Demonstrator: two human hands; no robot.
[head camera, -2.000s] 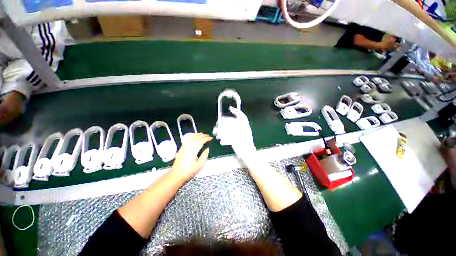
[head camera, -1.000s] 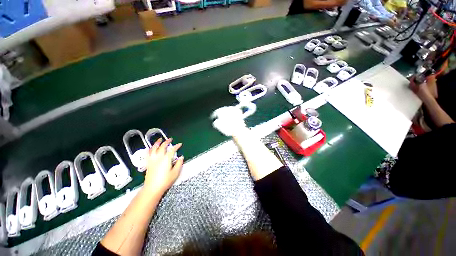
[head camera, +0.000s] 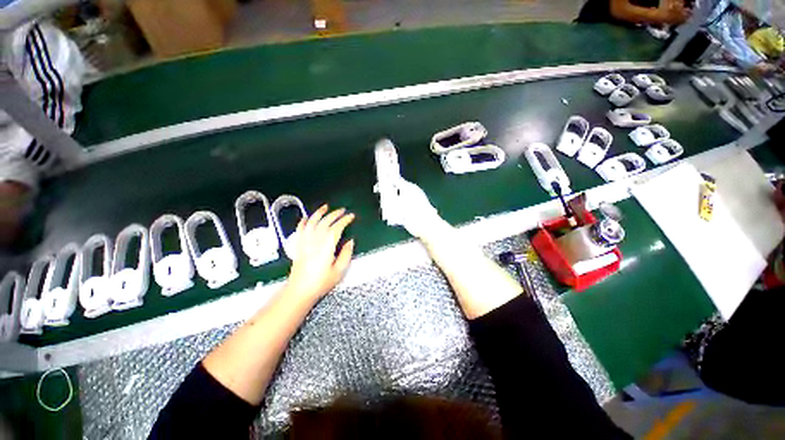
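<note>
My bare left hand (head camera: 320, 251) has its fingers spread over the block end of the last white looped housing (head camera: 287, 206) in a row on the green belt. That block is partly hidden; I cannot tell how firmly I touch it. My gloved right hand (head camera: 408, 204) is shut on another white housing (head camera: 386, 161), loop end up and turned nearly edge-on, above the belt right of the row. The white glove blends with its lower part. The other row housings, such as this one (head camera: 211, 251), stretch left with loops pointing away from me.
More housings (head camera: 475, 158) lie scattered on the belt (head camera: 344, 129) to the right. A red bin (head camera: 587, 273) and small hammer (head camera: 522, 268) are near right. Bubble wrap (head camera: 379, 335) covers the bench. A white loop (head camera: 55, 389) lies left; people are at both sides.
My right hand was blurred at a housing lying on the belt; it now holds one raised and edge-on. That lying housing is gone from its place. The camera view swung right, then back left.
</note>
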